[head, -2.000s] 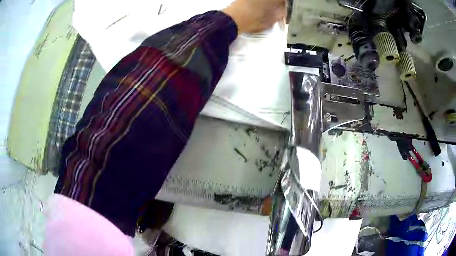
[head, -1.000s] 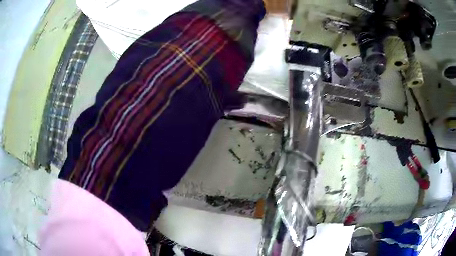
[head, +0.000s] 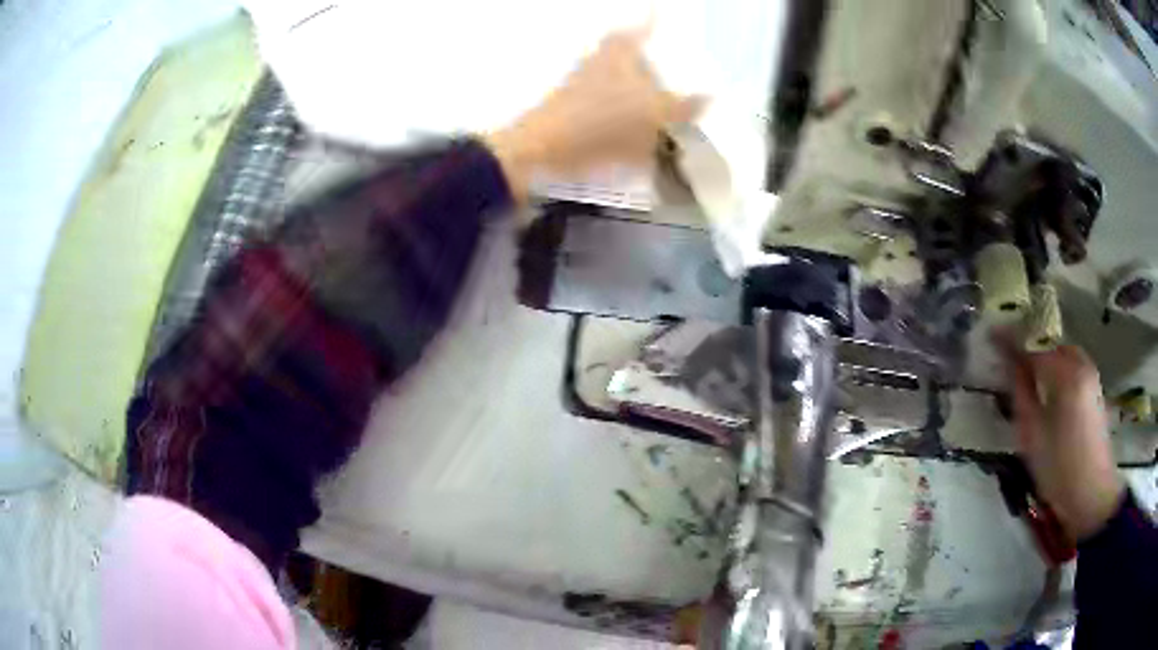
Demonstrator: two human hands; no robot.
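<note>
My left hand (head: 591,121) is blurred at the upper middle. It grips the white garment (head: 406,70), whose narrow end (head: 718,178) trails down to the dark block at the top of the folder. My right hand (head: 1067,425) is at the right, over the lower machine head, fingertips just below the ribbed knobs (head: 1003,279); whether it holds anything cannot be told. The red-handled tool (head: 1049,531) shows at its lower edge. The shiny steel folder (head: 790,470) runs down the middle, with no white strip visible in it.
The bare metal plate (head: 635,264) lies left of the folder. The cream machine head (head: 889,70) stands at upper right. The worn bed (head: 432,444) spans the middle. A yellowish panel (head: 133,229) and checked cloth (head: 254,172) are at left, pink cloth (head: 191,590) at lower left.
The garment has shifted up off the plate with my left hand, which is back in full view. My right hand has come in at the right. The camera view has shifted, so the machine sits lower.
</note>
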